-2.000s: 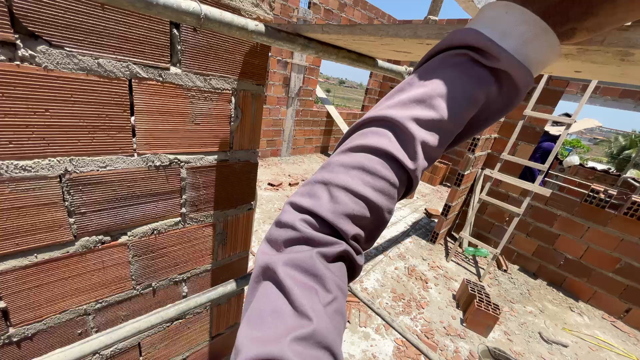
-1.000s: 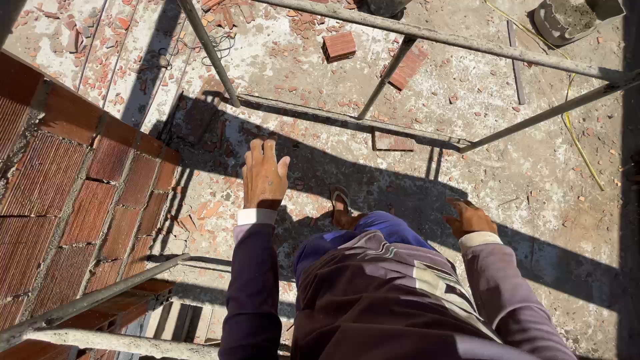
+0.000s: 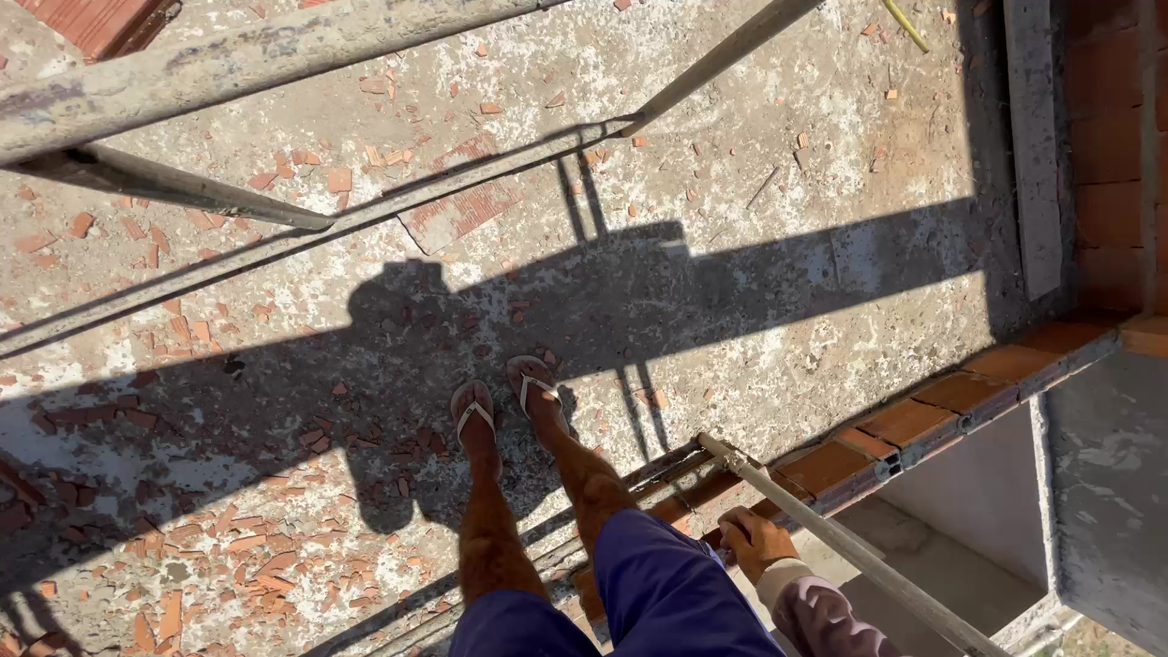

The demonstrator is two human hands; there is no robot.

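My right hand [image 3: 756,542] hangs beside my right thigh, its fingers loosely curled, just left of a slanting metal scaffold tube [image 3: 849,546]. Whether it touches anything is hard to tell. My left hand is out of view. Below, my feet in flip-flops [image 3: 474,415] stand on a rough concrete floor [image 3: 821,109], within the shadow of a person and scaffold. Blue shorts [image 3: 675,584] cover my upper legs.
Scaffold tubes [image 3: 274,64] cross the upper left, with a lower rail [image 3: 474,178] beyond my feet. Broken brick pieces [image 3: 246,543] litter the floor. A low hollow-brick wall [image 3: 958,392] borders a drop at lower right. A board [image 3: 1031,146] lies by the right wall.
The view has swung strongly. One second ago both hands were spread in front of me; now the left has gone from view and the right is lower, with fingers curled.
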